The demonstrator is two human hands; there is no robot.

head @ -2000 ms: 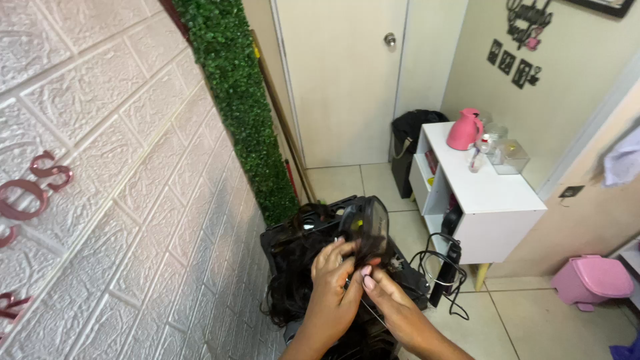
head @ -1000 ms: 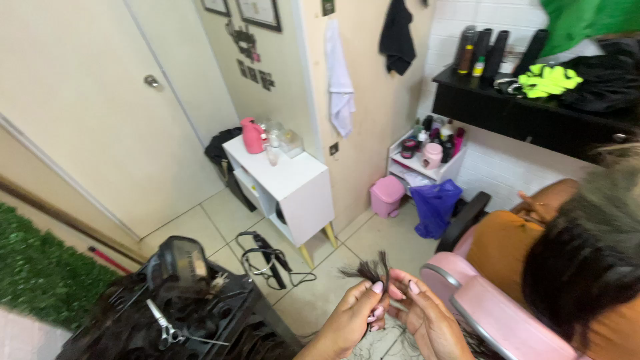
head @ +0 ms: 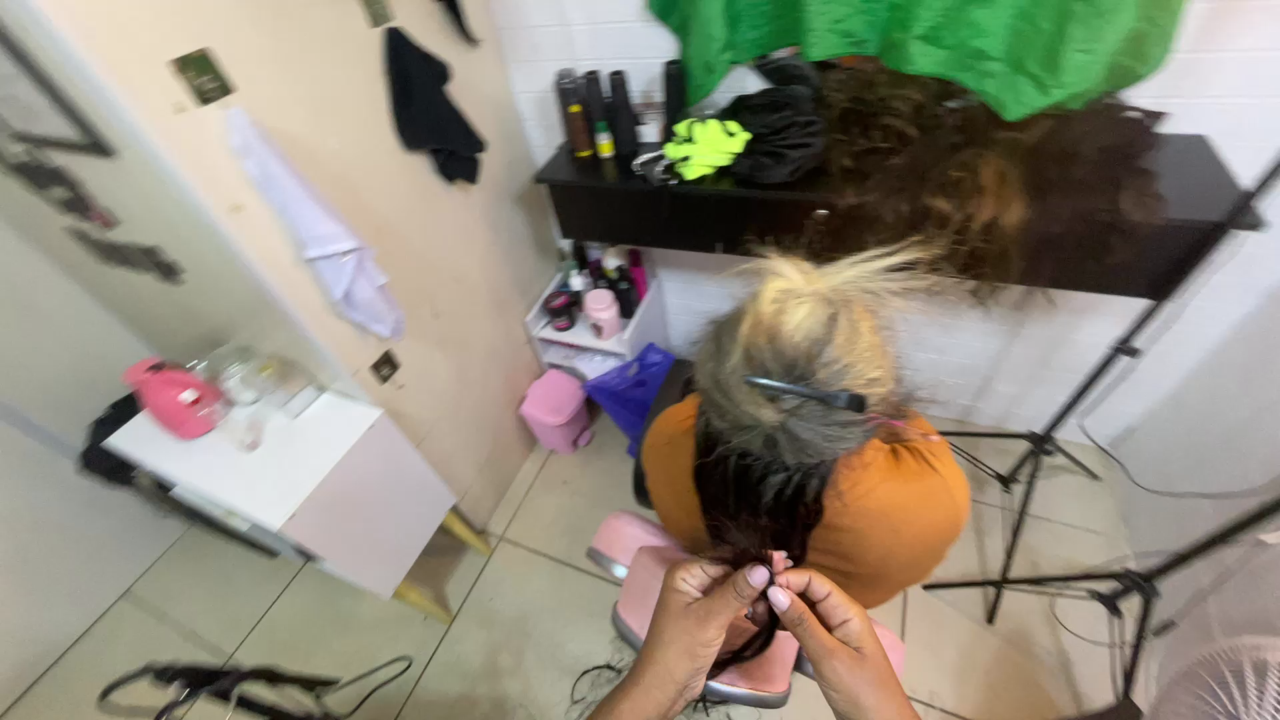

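My left hand (head: 705, 610) and my right hand (head: 825, 625) meet at the lower middle, each pinching a thin lock of dark hair (head: 748, 648) between thumb and fingers. Part of the lock hangs down below my fingertips. Just beyond my hands sits a person in an orange top (head: 885, 510), seen from behind. Their blonde and grey hair (head: 800, 350) is gathered up, with a dark hair clip (head: 805, 392) across it. Dark hair (head: 755, 490) falls down their back toward my fingers. Whether the lock I hold joins it cannot be told.
A pink salon chair (head: 660, 590) stands under my hands. Loose brown hair (head: 960, 170) and bottles (head: 620, 115) lie or stand on a black shelf (head: 680, 205). Tripod stands (head: 1060, 420) and a fan (head: 1225, 680) are at the right. A white cabinet (head: 370, 500) is at the left.
The view has swung far right, from the wall and door to the seated person. My hands were over the black cart with dark hair; now they are behind the person's back, pinching a lock.
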